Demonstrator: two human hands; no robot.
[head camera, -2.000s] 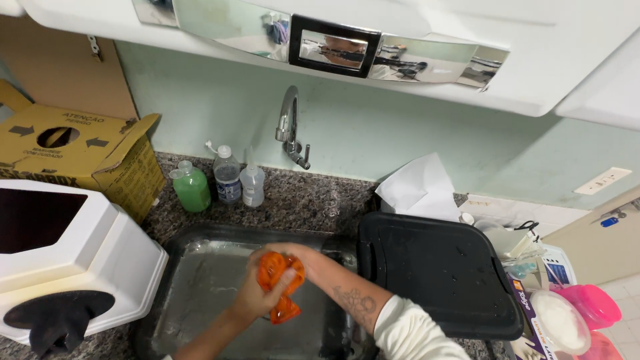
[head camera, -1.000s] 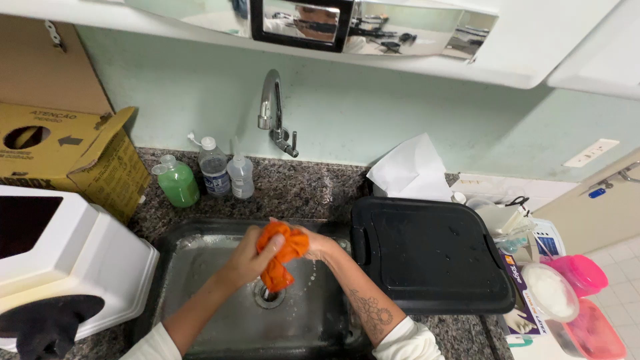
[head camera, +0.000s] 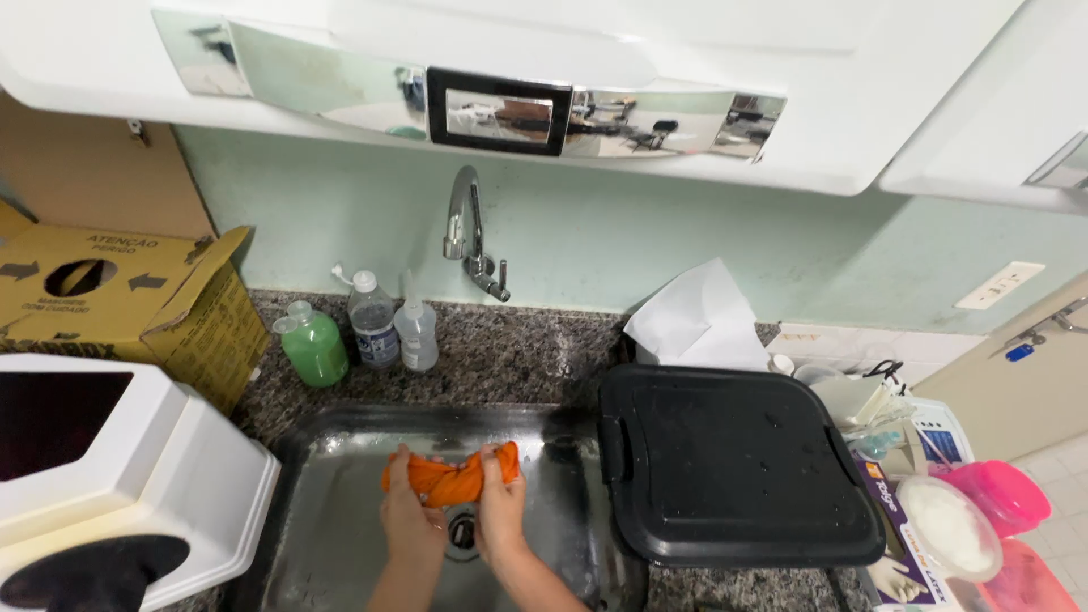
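An orange cloth (head camera: 448, 482), twisted and bunched, stretches between my two hands over the stainless steel sink (head camera: 327, 518). My left hand (head camera: 410, 510) grips its left end, and my right hand (head camera: 500, 501) grips its right end with the thumb on top. Just below the cloth, between my wrists, the sink drain (head camera: 461, 534) shows. Behind the sink, the chrome faucet (head camera: 473, 234) rises from the wall; no running water can be made out.
Left stand a yellow cardboard box (head camera: 195, 327), a white housing (head camera: 195, 476), a green liquid bottle (head camera: 314, 347) and two clear bottles (head camera: 374, 323). A black plastic lid (head camera: 735, 467) lies right of the sink, near a glove box (head camera: 905, 535) and pink containers (head camera: 1007, 497). White cabinets (head camera: 595, 34) overhang the counter.
The cloth was bunched between my close-together hands; now my hands are farther apart with it drawn out sideways between them. Drops falling near the cloth one second ago are no longer seen.
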